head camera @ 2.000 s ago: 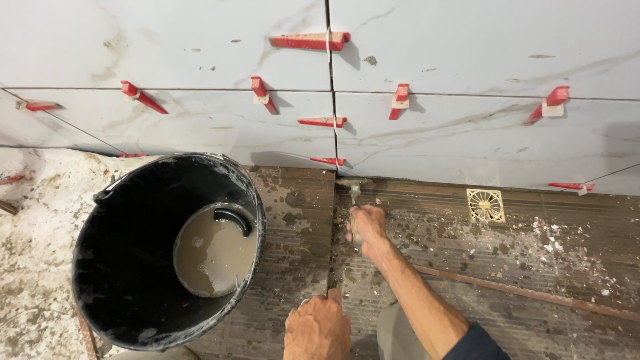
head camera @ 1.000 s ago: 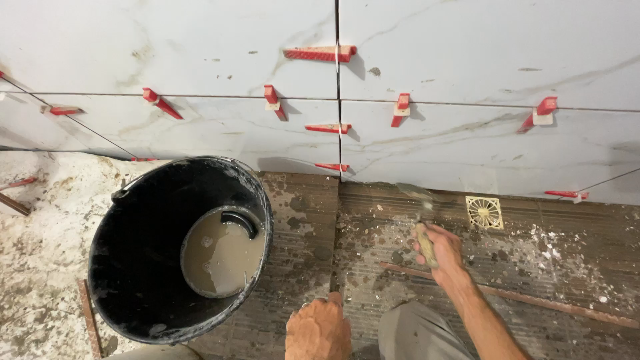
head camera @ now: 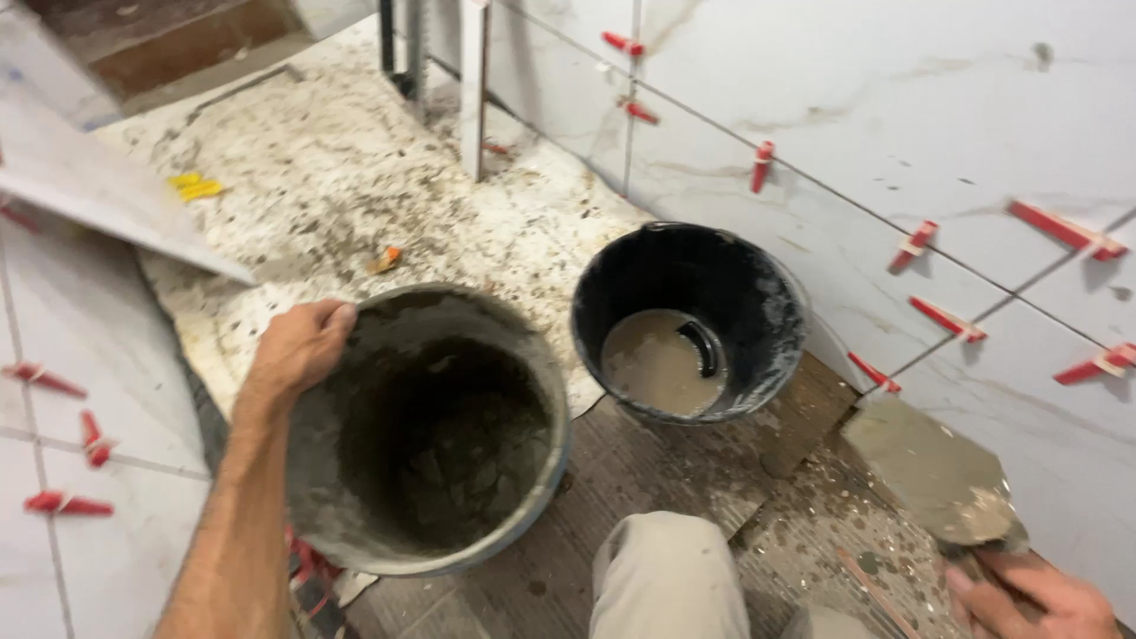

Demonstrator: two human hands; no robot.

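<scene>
My left hand (head camera: 306, 346) grips the rim of a mortar-coated bucket (head camera: 552, 444), which is tilted toward me and holds grey mortar (head camera: 475, 470) low inside. At the lower right, my right hand (head camera: 1034, 590) holds a trowel (head camera: 932, 470) whose blade is smeared with grey mortar. A black bucket (head camera: 688, 240) stands beyond the mortar bucket, near the wall, with murky water (head camera: 661, 364) and a dark curved object (head camera: 697, 349) in it.
Red levelling wedges (head camera: 1065, 231) sit in the joints of the marble-look wall tiles (head camera: 825, 106). A stained white sheet (head camera: 311, 151) covers the floor ahead, with yellow pieces (head camera: 195, 186) on it. Wood-look floor tiles (head camera: 657, 470) lie near my knee. A tile panel (head camera: 115, 195) juts in at left.
The view has swung left. My left hand has taken hold of the mortar bucket, which the earlier frames do not show. The trowel in my right hand is away from the foot of the wall.
</scene>
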